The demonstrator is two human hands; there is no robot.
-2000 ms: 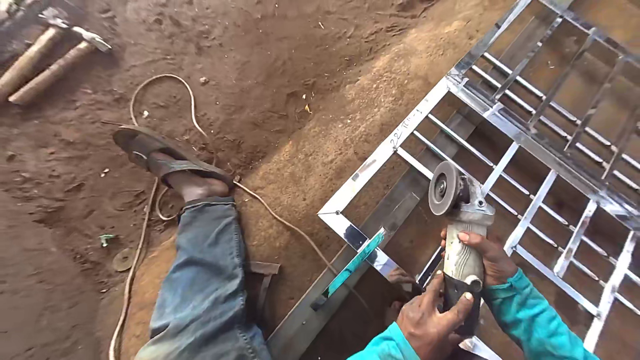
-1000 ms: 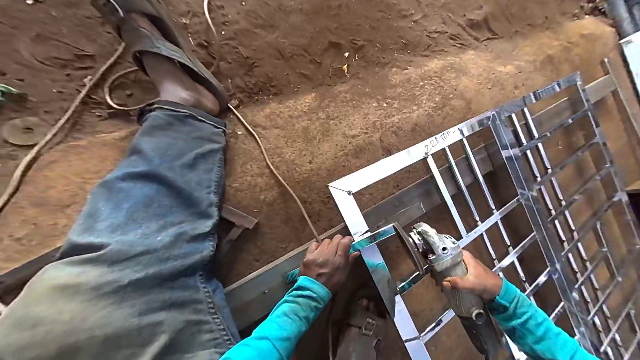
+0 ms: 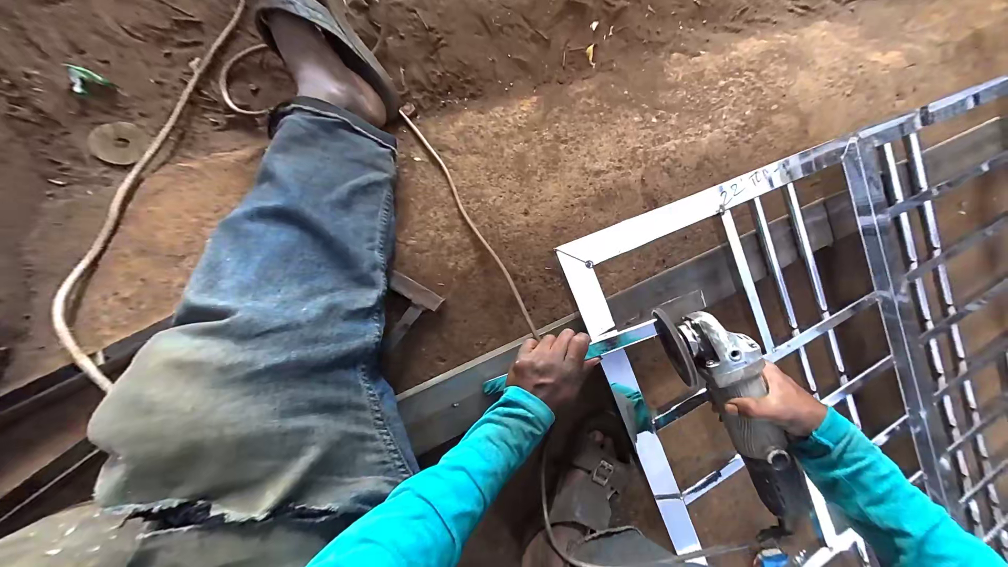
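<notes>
My left hand (image 3: 551, 365) is closed on a short shiny metal strip (image 3: 626, 339) that lies across the side bar of a welded metal frame (image 3: 654, 214). My right hand (image 3: 776, 400) grips the grey body of an angle grinder (image 3: 740, 378). Its disc (image 3: 676, 348) stands on edge at the right end of the strip; whether it touches or spins I cannot tell. Handwritten marks show on the frame's upper bar. Beneath the frame runs a long grey metal bar (image 3: 457, 394).
Thin crossbars (image 3: 819, 324) fill the frame on the right. A cable (image 3: 476, 224) runs over the dirt to my left hand's area. A thicker cord (image 3: 118, 205) and a worn disc (image 3: 118, 143) lie at left. My jeans-clad leg (image 3: 291, 260) and a sandaled foot (image 3: 587, 480) are close by.
My left hand has left the grinder, where it was two seconds ago, and holds the strip. The grinder has come to the strip's end. The view has shifted and turned.
</notes>
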